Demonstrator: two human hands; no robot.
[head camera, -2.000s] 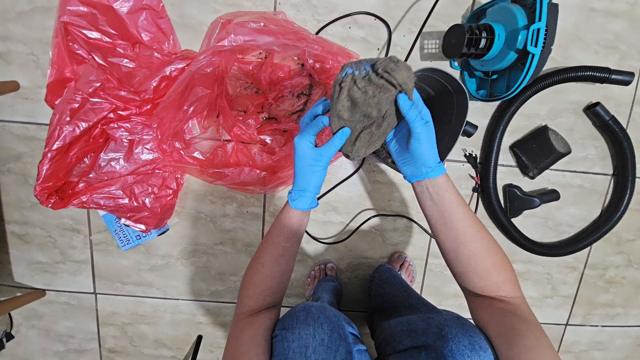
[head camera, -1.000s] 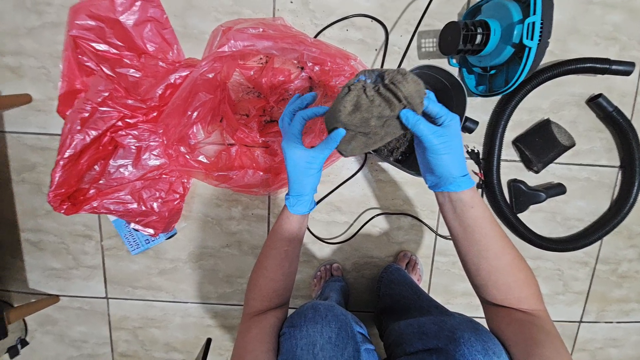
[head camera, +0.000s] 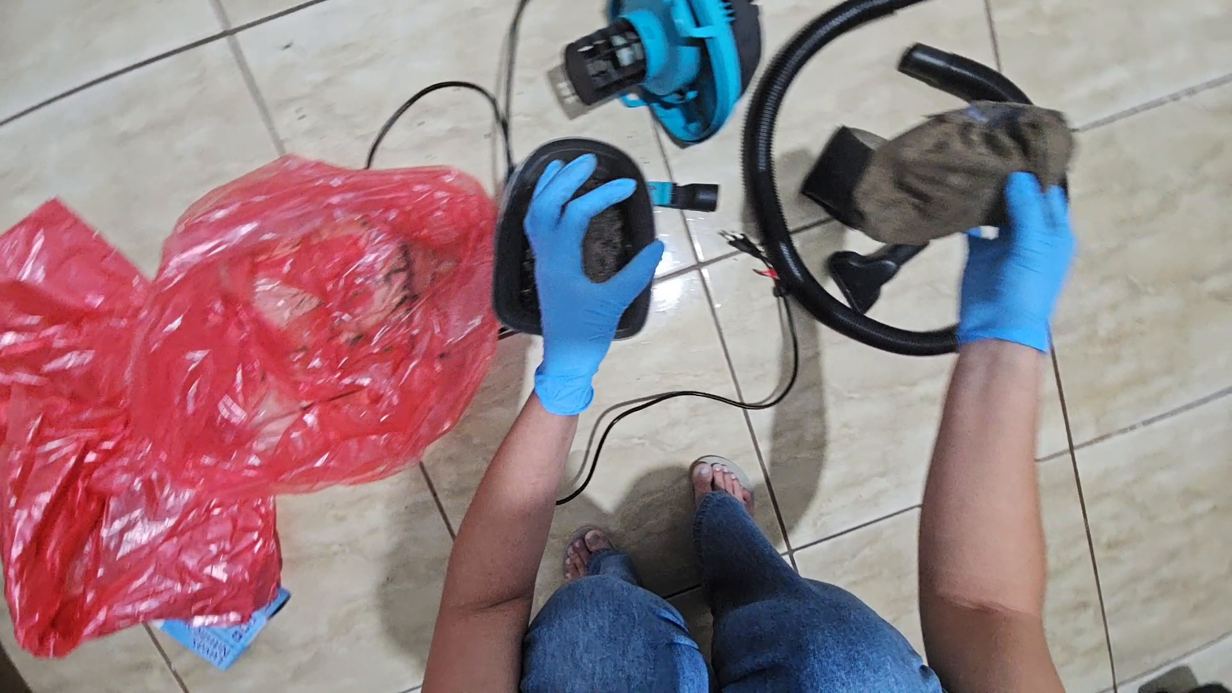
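Note:
My right hand (head camera: 1020, 260), in a blue glove, grips a dirty grey-brown cloth filter (head camera: 948, 173) at its right end, above the hose and a black foam piece (head camera: 837, 175). My left hand (head camera: 585, 260), also gloved in blue, is spread over the black vacuum canister (head camera: 520, 289), which has grey dust inside; whether the fingers touch it cannot be told. Left of the canister lies a translucent red plastic bag (head camera: 318, 337) with dark debris showing in it. The teal vacuum motor head (head camera: 679, 67) with its black cage lies on its side beyond the canister.
A black corrugated hose (head camera: 765, 173) curves around at the right, with a black nozzle (head camera: 866, 274) inside its loop. A black power cord (head camera: 674, 395) runs over the tiled floor near my feet. A blue box (head camera: 226, 630) bearing writing sticks out from under the bag.
Both hands were at the cloth filter. The right hand has carried it off to the right, over the hose, while the left hand has let go and is now over the canister. The view has turned.

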